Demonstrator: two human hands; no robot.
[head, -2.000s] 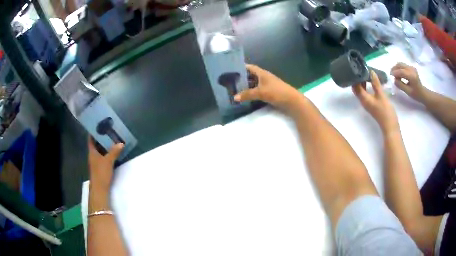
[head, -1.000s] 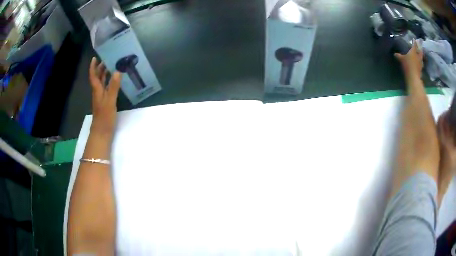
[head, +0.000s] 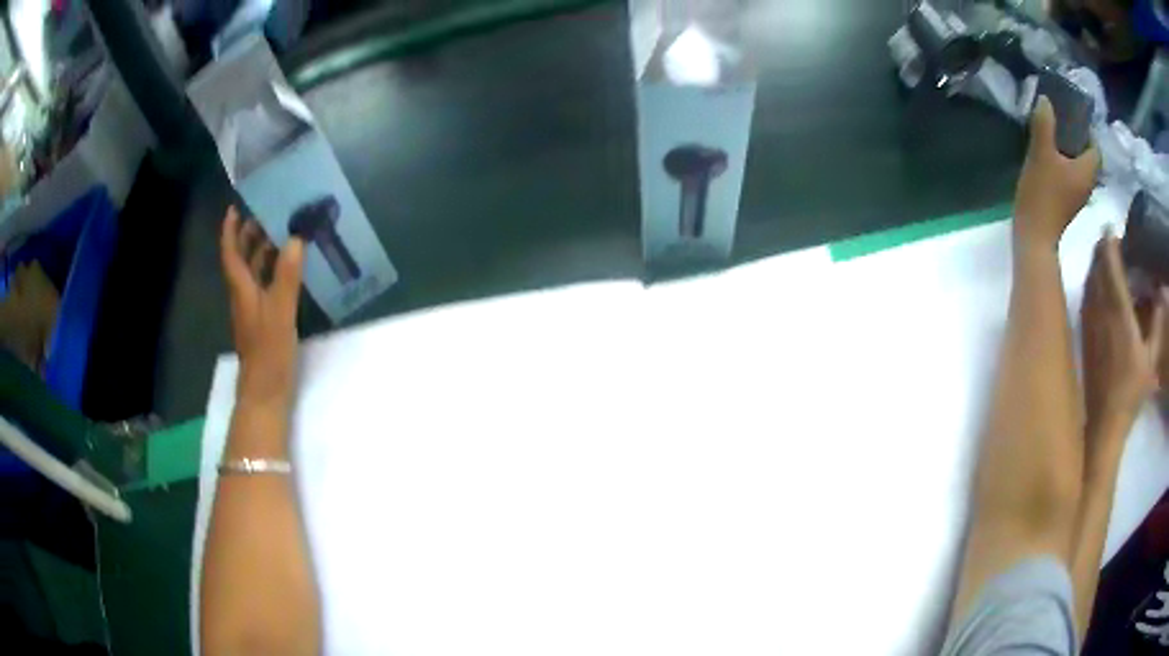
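Note:
A retail box with an open top flap (head: 321,244) leans to the left on the dark belt. My left hand (head: 265,295) is at its lower left side with fingers apart, not closed round it; whether the thumb touches it is unclear. A second open-topped retail box (head: 695,180) stands upright near the middle, with no hand on it. My right hand (head: 1058,180) is at the far right, closed round a dark grey handheld blower (head: 1067,113), partly hidden by the fingers.
Bagged blowers (head: 942,45) lie at the top right. Another person's hand (head: 1122,327) holds a dark blower (head: 1147,233) close beside my right forearm. A white cover sheet (head: 615,474) lies in front of me. A blue bin (head: 80,308) is at the left.
My right hand has let go of the middle box, reached right to the bagged blowers and taken hold of one. My left hand has loosened from the left box, its fingers now spread.

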